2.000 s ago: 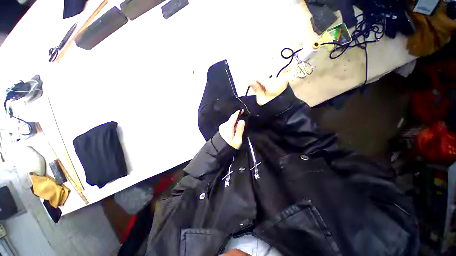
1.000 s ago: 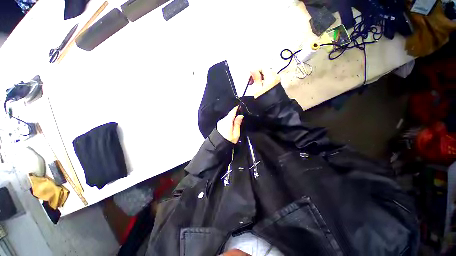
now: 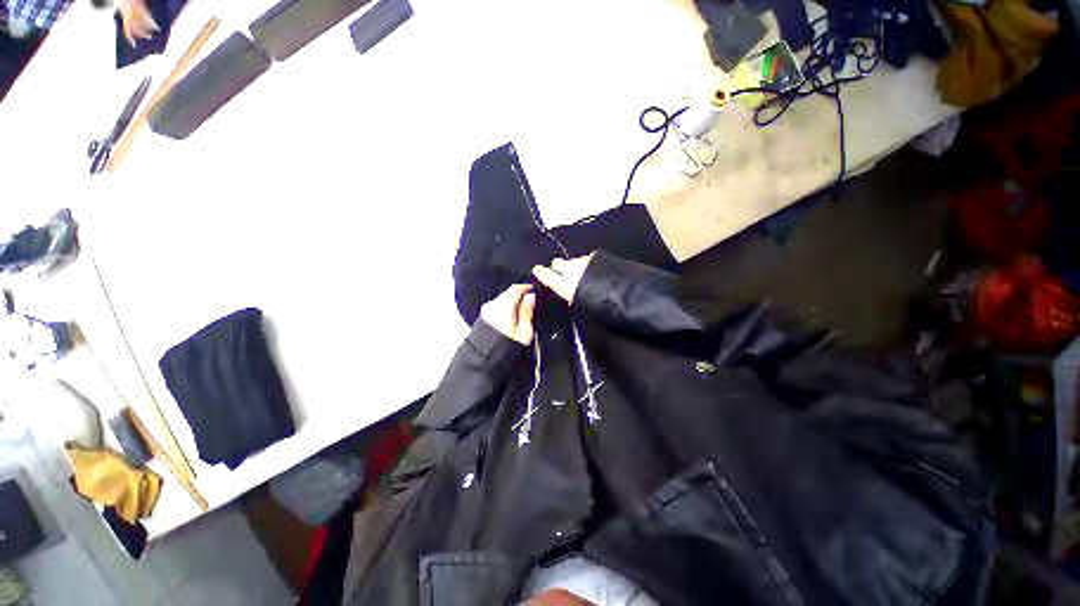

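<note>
A matt black garment point(image 3: 495, 225) lies over the table edge, with one part reaching up the table and another to the right. My left hand point(image 3: 512, 313) pinches the garment's near edge. My right hand point(image 3: 563, 277) is just right of it, fingertips on the same edge, nearly touching my left. What lies between the fingertips is too small to tell. A thin dark cord point(image 3: 641, 161) runs from the garment up to a loop beside small scissors point(image 3: 696, 152).
A folded black garment point(image 3: 229, 386) lies at left on the white table point(image 3: 355, 189). Dark grey blocks point(image 3: 211, 85) and shears point(image 3: 120, 126) lie at upper left, near another person's hand point(image 3: 139, 17). A tangled cord bundle point(image 3: 817, 71) lies at upper right.
My right hand has come down from the upper right to beside my left hand. The garment's right part is now uncovered. The view has shifted slightly, and another person's hand appears at the top left.
</note>
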